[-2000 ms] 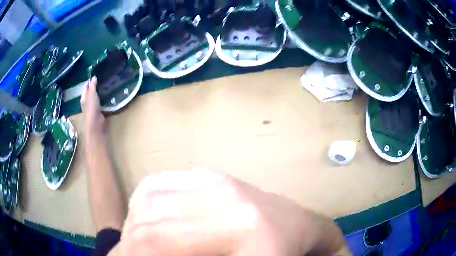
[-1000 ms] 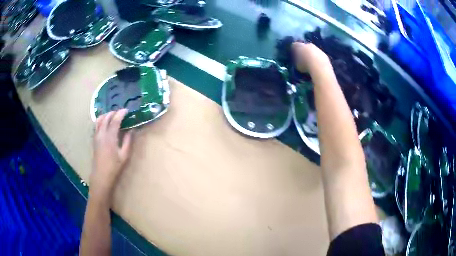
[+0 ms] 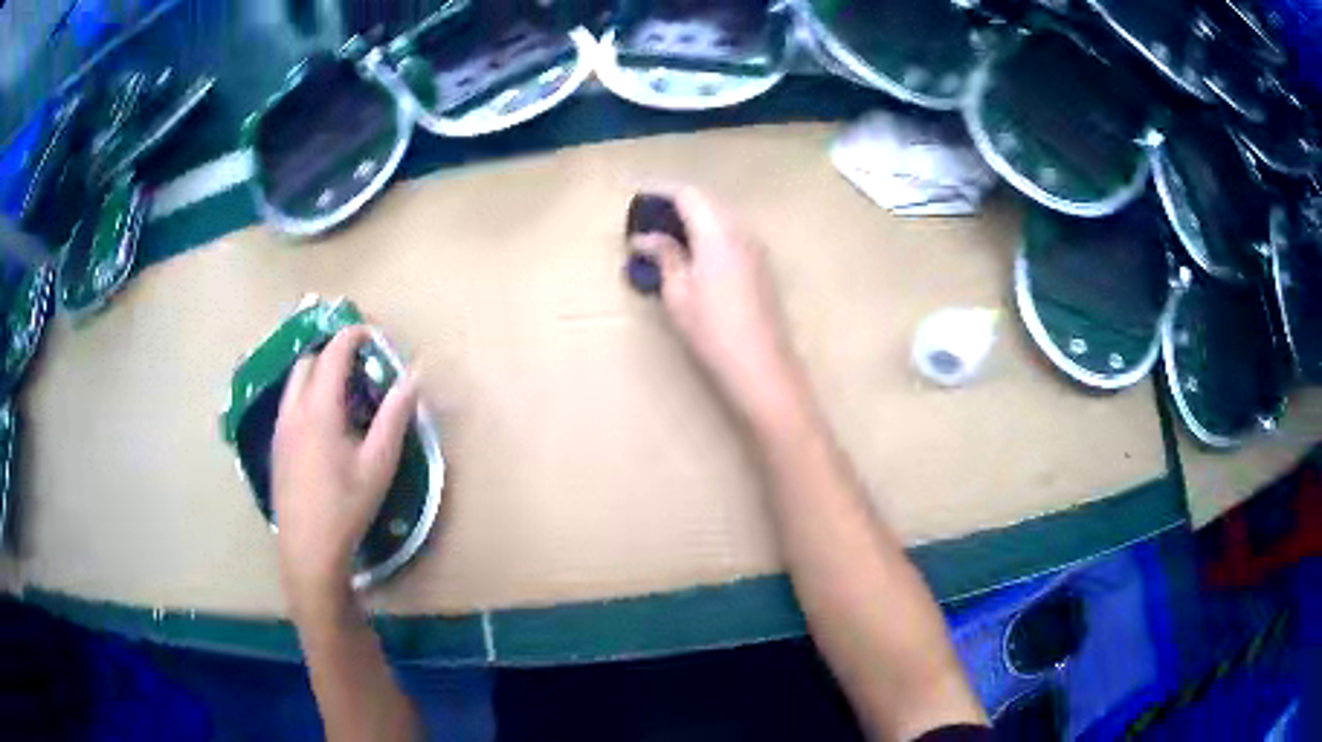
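A green housing [image 3: 421,500] with a pale rim lies on the cardboard at the left, its raised green end pointing up and left. My left hand [image 3: 326,457] is over it, thumb and fingers bent across its dark inner panel. A small dark piece [image 3: 361,394] shows between thumb and fingers; whether they touch it is unclear. My right hand [image 3: 703,276] is above the middle of the cardboard, with small black inserts [image 3: 655,221] at its fingertips. They look like two pieces, partly hidden by the fingers.
A white glue bottle [image 3: 954,345], seen from its base, and a crumpled white cloth [image 3: 911,164] lie to the right. More housings [image 3: 331,145] line the bench's back edge, left side and right side [image 3: 1095,297], where they overlap. Blue crates [image 3: 1073,609] show below the bench at right.
The view has turned back to the right. My right hand has left the pile of black pieces and now holds black inserts over the cardboard. The housing under my left hand has moved and turned.
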